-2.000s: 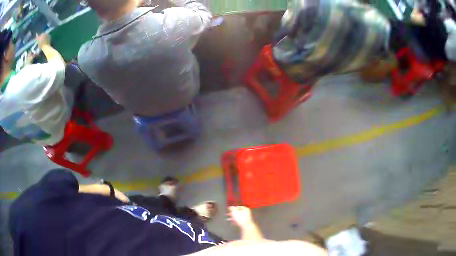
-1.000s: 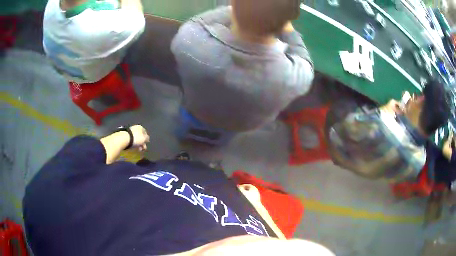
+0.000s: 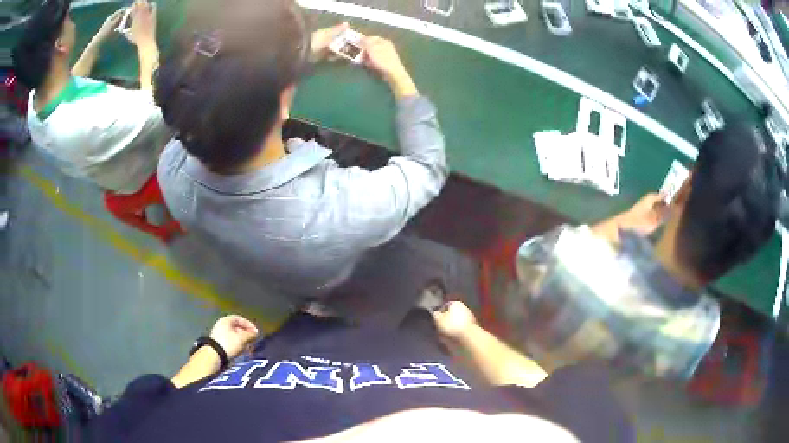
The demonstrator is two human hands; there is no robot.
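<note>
My left hand (image 3: 232, 331), with a black band on the wrist, is low left of centre in front of my dark shirt. Its fingers are curled and nothing shows in it. My right hand (image 3: 452, 320) is low right of centre, near my lap, with its fingers curled. It is blurred, and whether it holds anything cannot be told. Neither hand touches the bench. Nearest in front, a seated person in a grey shirt (image 3: 277, 212) holds a white device housing (image 3: 349, 46) in both hands over the green bench (image 3: 484, 112).
White panels (image 3: 562, 157) lie in an overlapping pile on the bench; several housings lie beyond the pale strip. A person in a patterned shirt (image 3: 623, 294) sits at right, another in a white shirt (image 3: 104, 138) at left. A red stool (image 3: 30, 394) stands low left, beside a yellow floor line (image 3: 164, 268).
The view has turned and moved closer to the bench. The red stool that was beside my right hand no longer shows there. My right hand now shows in front of my body.
</note>
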